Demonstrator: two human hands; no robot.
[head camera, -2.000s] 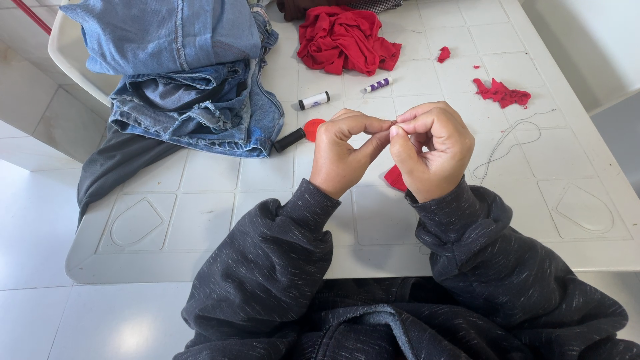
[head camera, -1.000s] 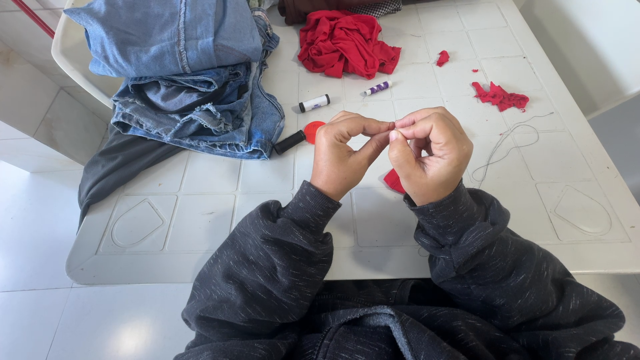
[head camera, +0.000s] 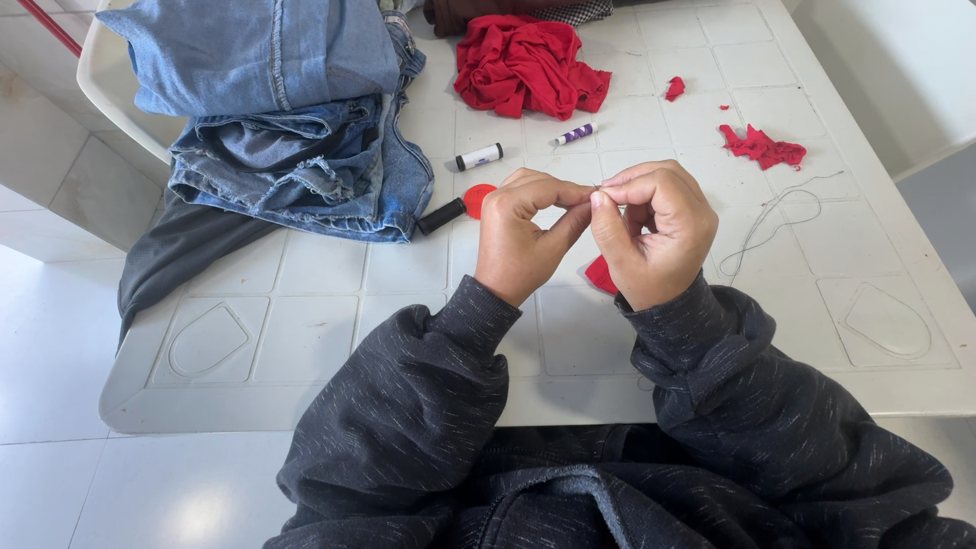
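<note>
My left hand (head camera: 526, 229) and my right hand (head camera: 659, 229) meet at their fingertips above the white plastic table (head camera: 320, 328). Each pinches something very thin and dark between thumb and forefinger; it is too small to tell whether it is thread or a needle. Beneath my right hand a piece of red fabric (head camera: 601, 275) lies partly hidden. A loose dark thread (head camera: 770, 217) curls on the table to the right of that hand. Beyond my left hand are a red disc (head camera: 478, 200), a black spool (head camera: 442, 216), a white spool with black ends (head camera: 479, 157) and a purple-and-white tube (head camera: 576, 134).
Folded blue denim (head camera: 252, 61) is piled at the left, over a dark grey cloth (head camera: 191, 252) that hangs off the table edge. Crumpled red fabric (head camera: 526, 65) lies at the back, with red scraps (head camera: 762, 147) to the right. A brown item (head camera: 450, 17) sits at the far edge.
</note>
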